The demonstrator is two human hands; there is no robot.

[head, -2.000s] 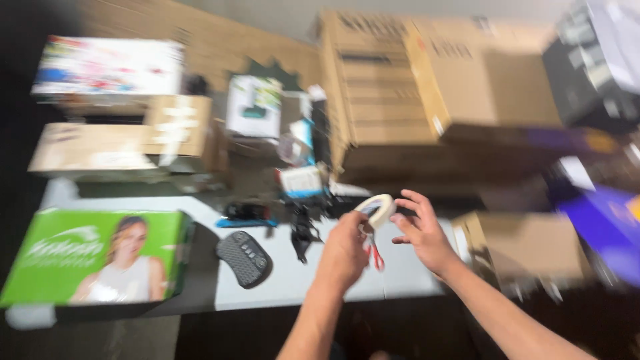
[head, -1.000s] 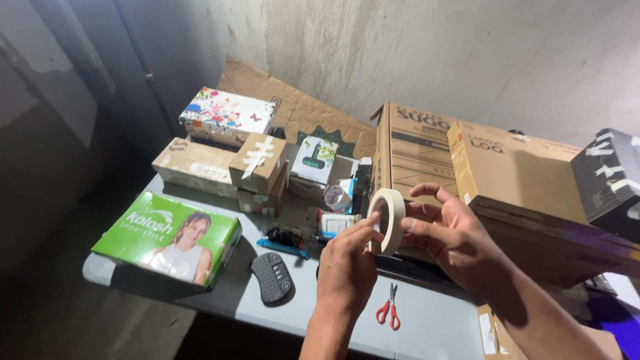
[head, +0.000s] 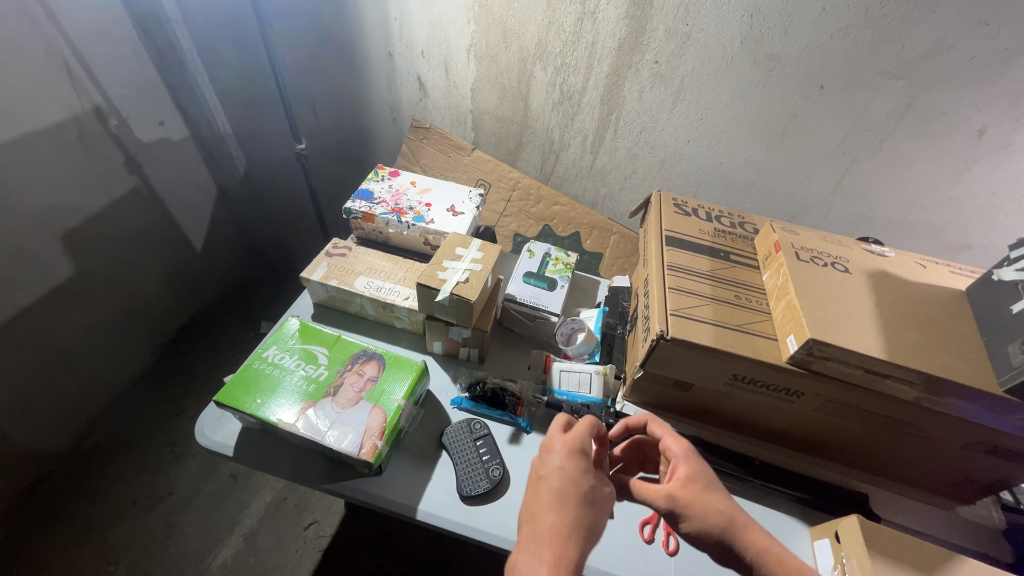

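My left hand (head: 566, 488) is closed at the lower middle, on a roll of masking tape of which only a pale sliver shows between the hands. Close on its right is my right hand (head: 672, 484), fingers curled with their tips toward the roll; whether they grip it is hidden. Red-handled scissors (head: 659, 534) lie on the table, partly behind the right hand. Just beyond the hands is a packaged white switch plate (head: 579, 379). A black mini keyboard (head: 474, 459) lies to their left, beside a bagged black cable (head: 492, 396).
A green shoebox (head: 324, 388) lies on the table's left (head: 416, 484). Behind are a floral box (head: 416, 204), small cardboard boxes (head: 460, 276), a hairdryer box (head: 540, 280) and a wide tape roll (head: 575, 337). Large cartons (head: 712, 320) stand at right, a smaller open-looking carton (head: 888, 552) in front.
Both hands have come down in view and close together, and the tape roll, plainly visible a second ago, is now mostly hidden. The view has tilted somewhat.
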